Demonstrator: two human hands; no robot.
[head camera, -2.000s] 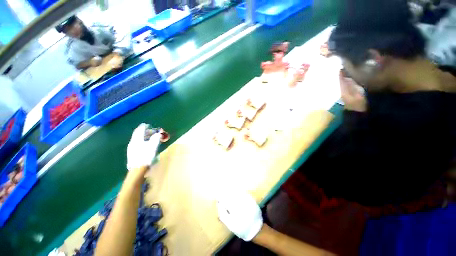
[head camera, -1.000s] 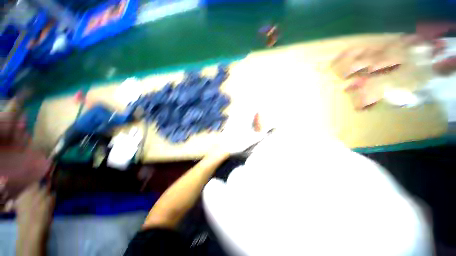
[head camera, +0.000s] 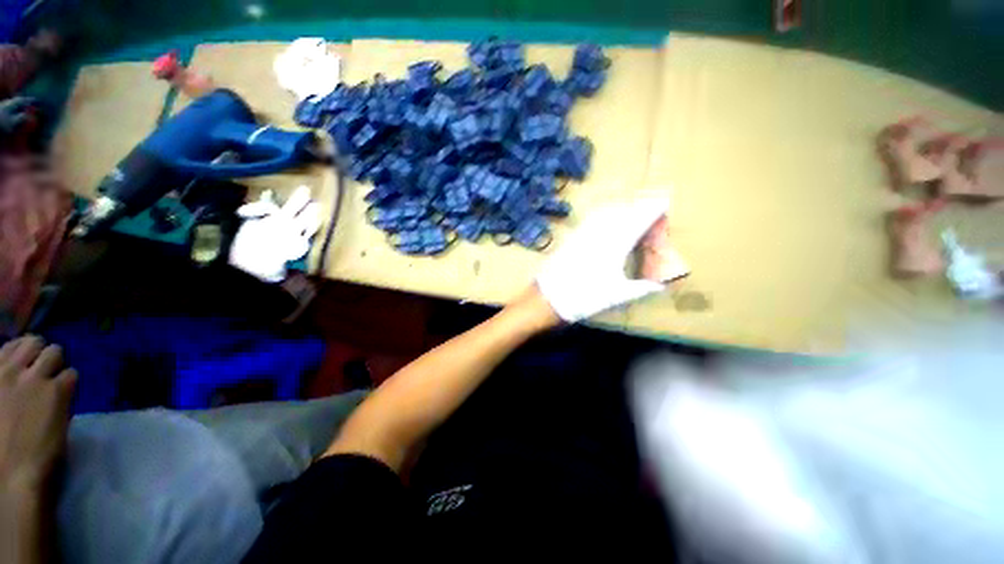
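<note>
My left hand (head camera: 600, 262), in a white glove, is shut on a small flesh-pink toy figure (head camera: 662, 253) at the worktop's front edge. Its fingers hide part of the figure. A large blurred white shape at the lower right seems to be my right hand (head camera: 716, 452), gloved and very near the camera; its fingers cannot be made out. A large loose pile of blue plaid pieces (head camera: 468, 143) with dark loops lies left of my left hand.
A blue heat gun (head camera: 204, 138) and a spare white glove (head camera: 277, 234) lie at left, another crumpled glove (head camera: 309, 68) behind. Several flesh-coloured figures (head camera: 914, 160) lie at right. A small item (head camera: 787, 13) is on the green belt. A person's hand (head camera: 33, 402) shows at far left.
The view has swung left and down over the pile. My left hand has come back from the belt to the worktop's front edge. The white shape has shifted to the lower right.
</note>
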